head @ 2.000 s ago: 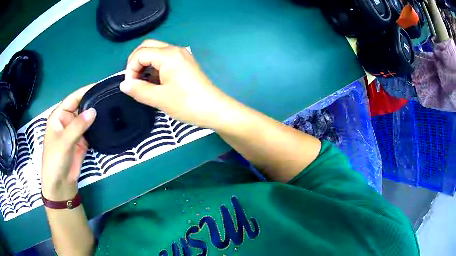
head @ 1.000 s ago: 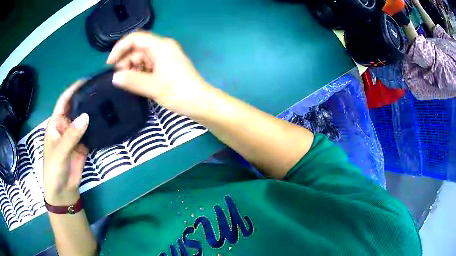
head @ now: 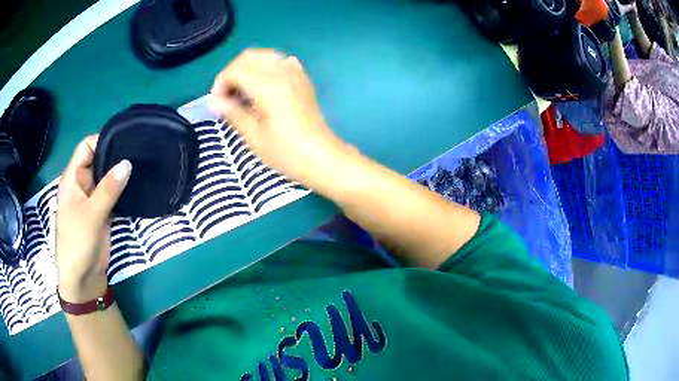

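Observation:
My left hand (head: 85, 216) holds a black rounded end cover (head: 145, 160) by its left edge, thumb on the recessed face. The cover is above a white liner sheet (head: 216, 197) with columns of black arc strips, hiding part of it. My right hand (head: 279, 111) is over the sheet's upper edge, right of the cover and apart from it. Its fingertips are bent together and blurred; whether they hold a strip cannot be told.
Black covers (head: 182, 30) lie on the green bench (head: 387, 74) beyond the sheet. Glossy black shells (head: 28, 130) lean at the left. Black speakers (head: 562, 59) stand upper right, near another person's arm. A blue-lined bin (head: 521, 178) with black bits is below the bench edge.
My right hand has moved off the cover's upper rim to the right, over the sheet. My left hand still holds the cover, now slightly left, uncovering more of the sheet.

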